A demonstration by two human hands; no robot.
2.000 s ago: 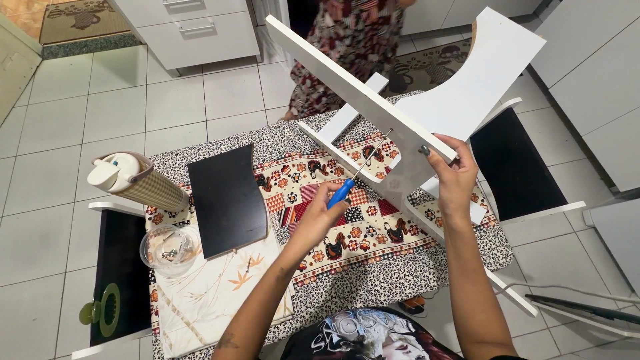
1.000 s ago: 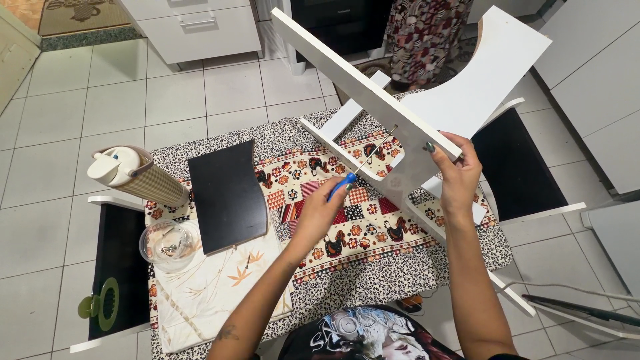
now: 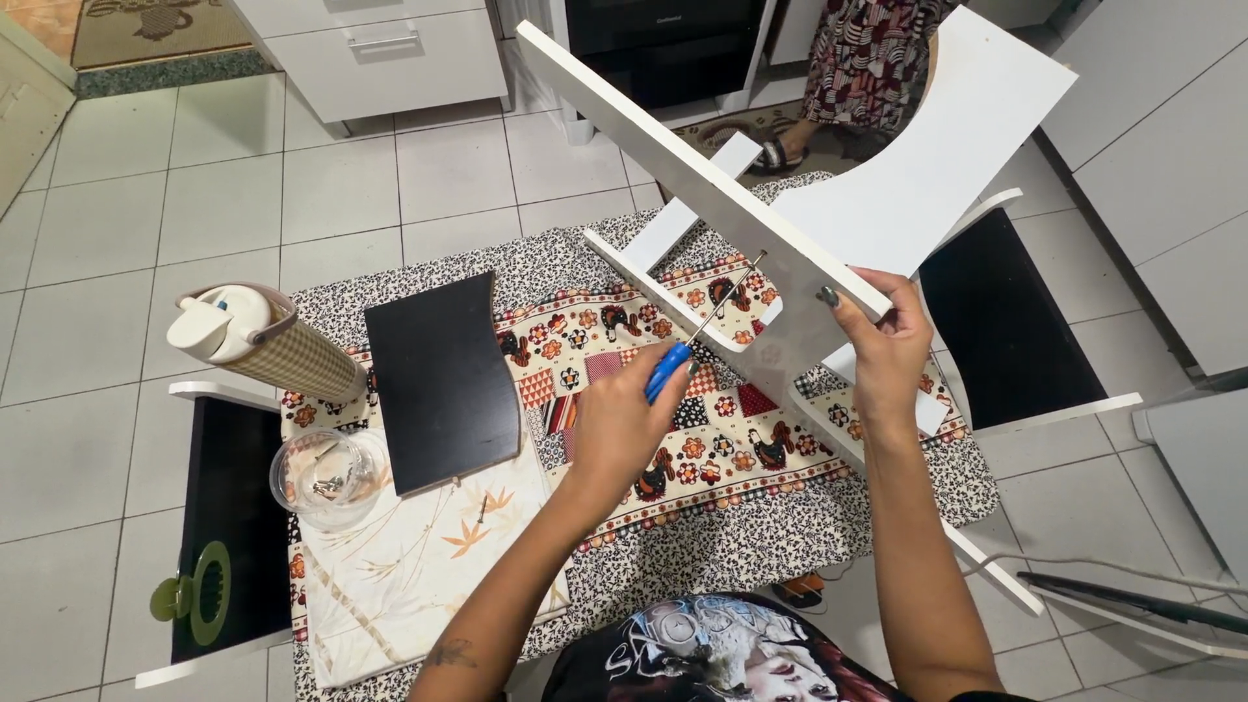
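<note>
My left hand point(image 3: 624, 414) grips the blue handle of a screwdriver point(image 3: 669, 372), whose long shaft slants up to a screw point(image 3: 760, 257) in the face of a white panel point(image 3: 682, 161). At the panel's near right end, my right hand point(image 3: 882, 341) holds the edge, thumb on the face and fingers behind. The panel belongs to a white furniture frame with a curved-cut side board point(image 3: 936, 146) and crosspieces. Left of my left hand lies a black board point(image 3: 444, 380) with one wavy edge. A clear plastic tub point(image 3: 330, 478) holds small metal hardware. A loose screw point(image 3: 483, 508) rests on the pale cloth.
A patterned cloth point(image 3: 682, 546) covers the table. A thermal jug point(image 3: 268, 341) stands at its left edge. Chairs with black seats are at the left point(image 3: 229, 507) and right point(image 3: 1014, 322). A person in a patterned garment point(image 3: 873, 68) stands behind the furniture. A cable point(image 3: 1102, 567) runs at lower right.
The person beyond the table has moved to the right since the earliest frame. My hands keep their holds on the screwdriver and the panel.
</note>
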